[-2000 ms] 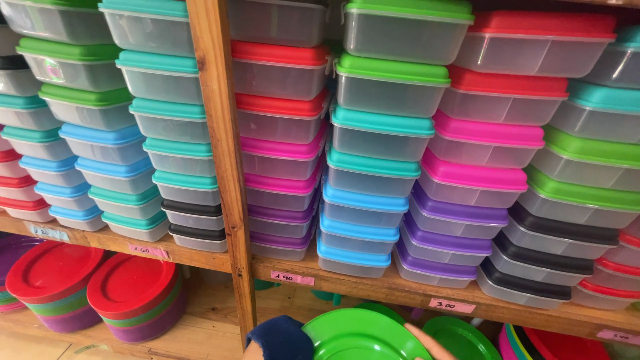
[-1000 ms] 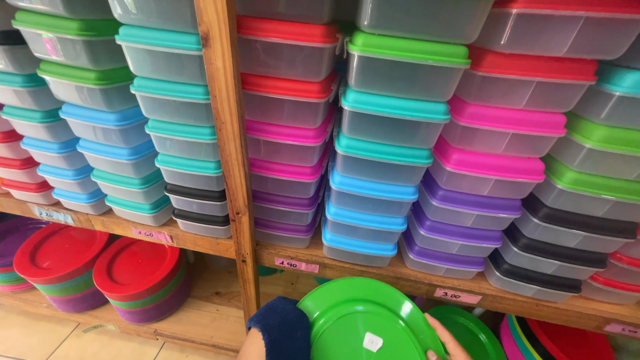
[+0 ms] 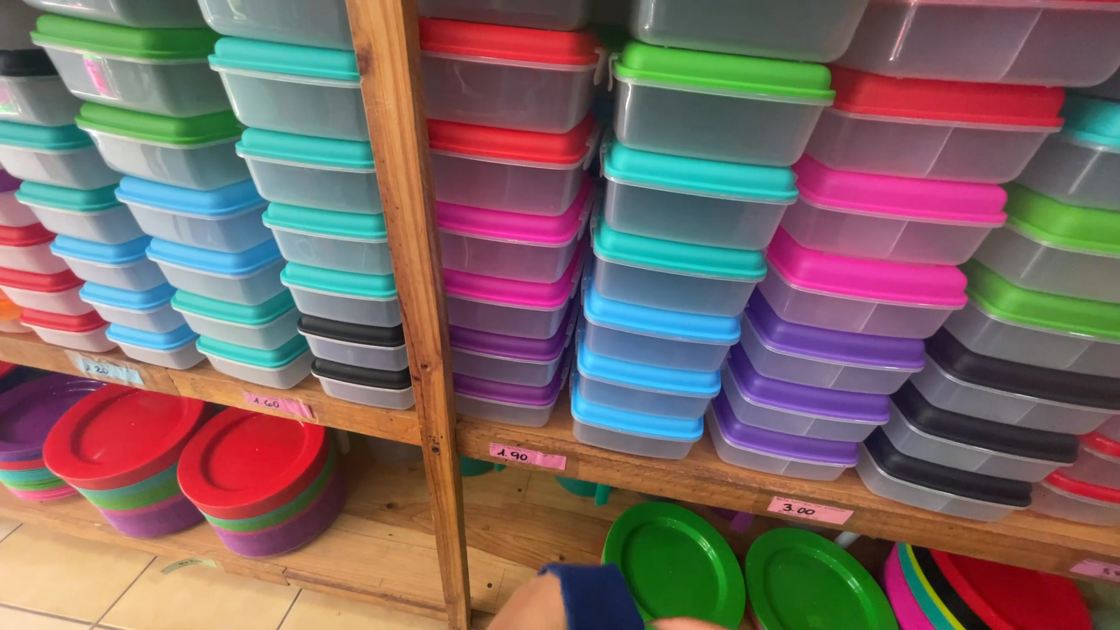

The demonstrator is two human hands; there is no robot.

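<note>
At the bottom edge, a dark blue cuff (image 3: 599, 597) shows beside part of my left hand or wrist (image 3: 531, 605); its fingers are out of sight. A sliver of skin (image 3: 687, 624) appears right of the cuff, and which hand it belongs to cannot be told. Just above it, a round green plastic plate (image 3: 674, 564) rests on the lower shelf. Another green plate (image 3: 818, 582) lies to its right. No held object is visible.
Clear plastic food containers with coloured lids (image 3: 665, 337) fill the upper wooden shelf (image 3: 630, 468) in tall stacks. A wooden post (image 3: 420, 324) divides it. Below left stand stacks of plates with red tops (image 3: 254, 464); at lower right is a multicoloured stack (image 3: 1006, 586).
The green plate held between my hands a second ago is no longer seen in them. My hands have dropped mostly below the frame, and two green plates now show fully on the lower shelf.
</note>
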